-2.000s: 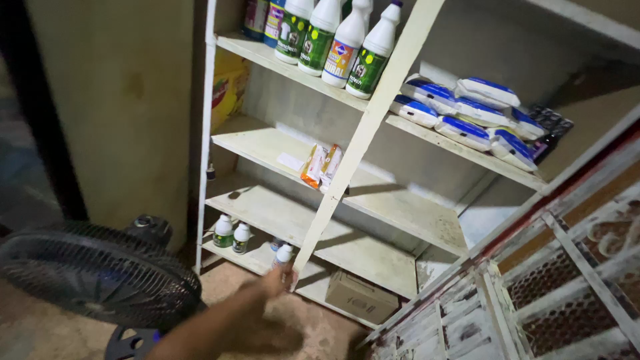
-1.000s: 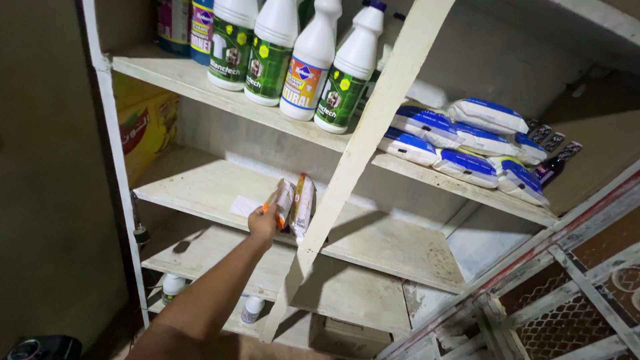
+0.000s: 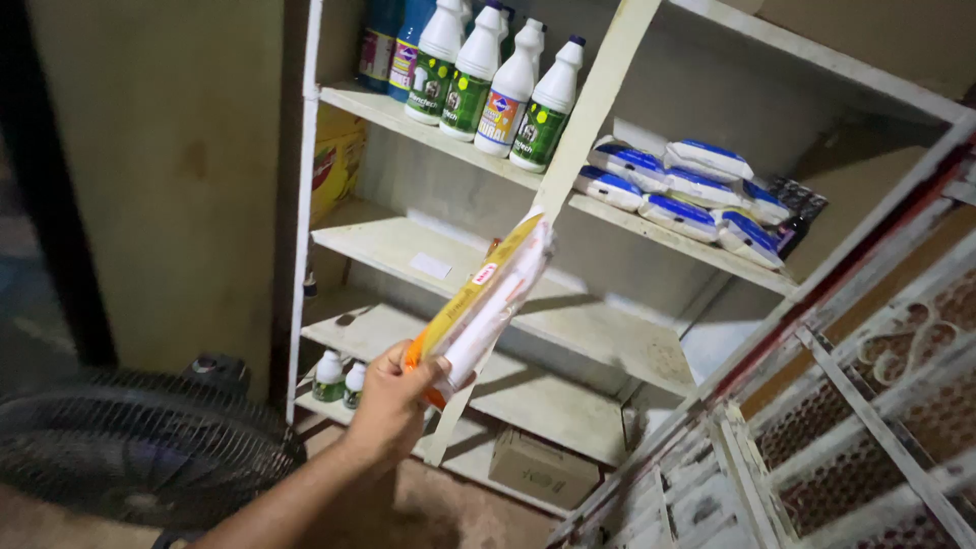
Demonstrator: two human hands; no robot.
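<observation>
My left hand point(image 3: 400, 389) grips the lower end of a long yellow, orange and white plastic packet point(image 3: 484, 301), holding it tilted up in front of the shelf unit. The thumb lies over the near face. A small orange-brown item point(image 3: 494, 245) shows partly behind the packet, at the middle shelf point(image 3: 381, 242); most of it is hidden. A white slip of paper point(image 3: 431, 265) lies on that shelf. My right hand is out of view.
White bleach-type bottles point(image 3: 545, 110) line the upper left shelf; blue-and-white packets point(image 3: 679, 217) are piled at right. Small bottles point(image 3: 329, 377) and a cardboard box point(image 3: 541, 469) sit low. A black fan point(image 3: 145, 450) stands at left, a metal grille door point(image 3: 862, 412) at right.
One second ago my left hand was at the packets on the middle shelf. Now it holds a packet up, away from the shelf. The view has moved back.
</observation>
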